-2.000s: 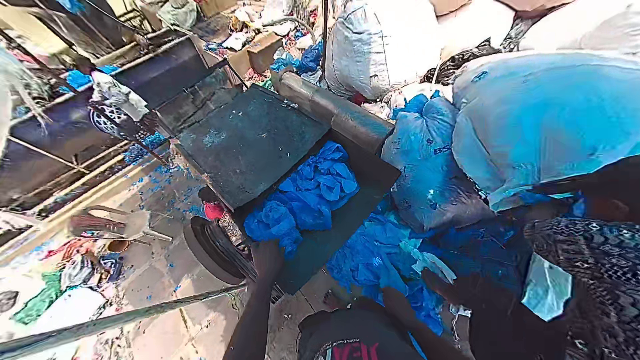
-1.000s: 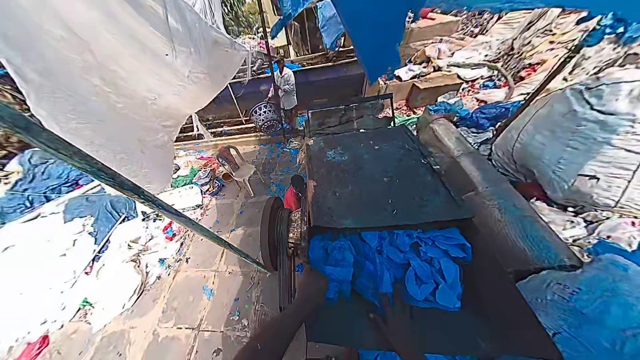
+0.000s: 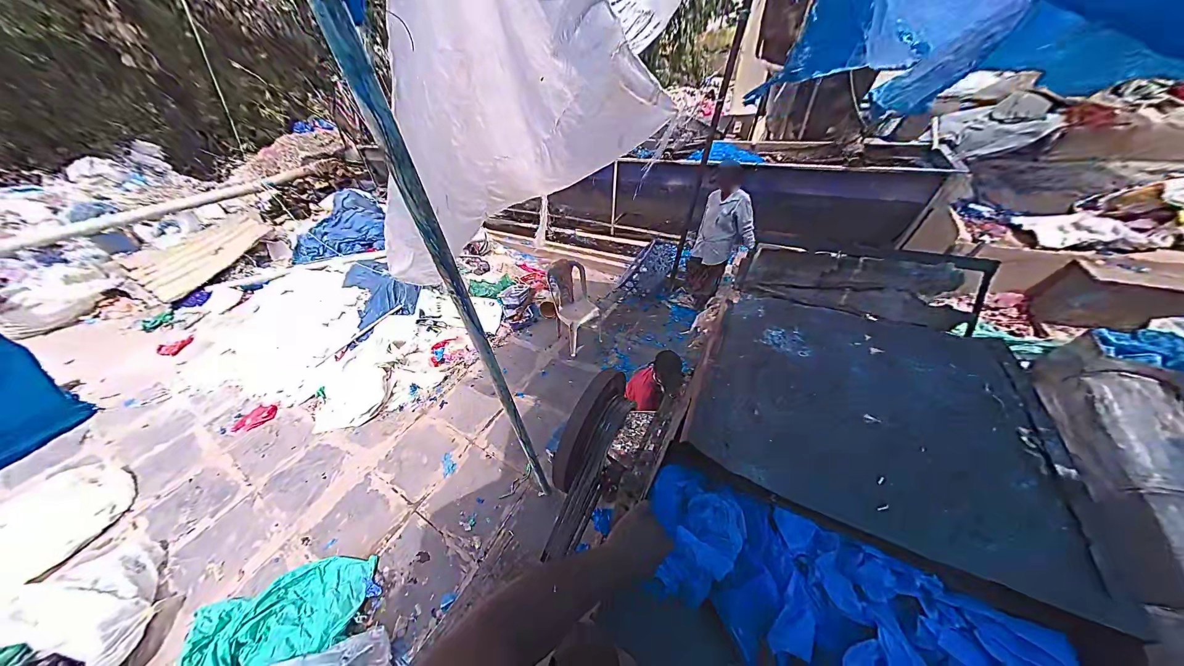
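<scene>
Crumpled blue plastic film [image 3: 814,583] lies in the dark opening of a machine, below its sloping metal cover [image 3: 879,416]. From the bottom edge my left forearm reaches up to the film's left end, where my left hand [image 3: 652,541] is at the film, dark and blurred; its fingers cannot be made out. A belt wheel [image 3: 589,430] stands beside the machine, just left of that forearm. My right hand does not show in this view.
A slanting blue pole [image 3: 435,231] stands left of the wheel. One person [image 3: 723,227] stands behind the machine; another, in red [image 3: 645,388], is low beside the wheel. A plastic chair [image 3: 573,305], green sheeting [image 3: 282,610] and scattered plastic lie on the paved floor.
The view has swung far to the left. My right hand, on the blue film one second ago, is out of the picture. My left hand remains at the film's left end.
</scene>
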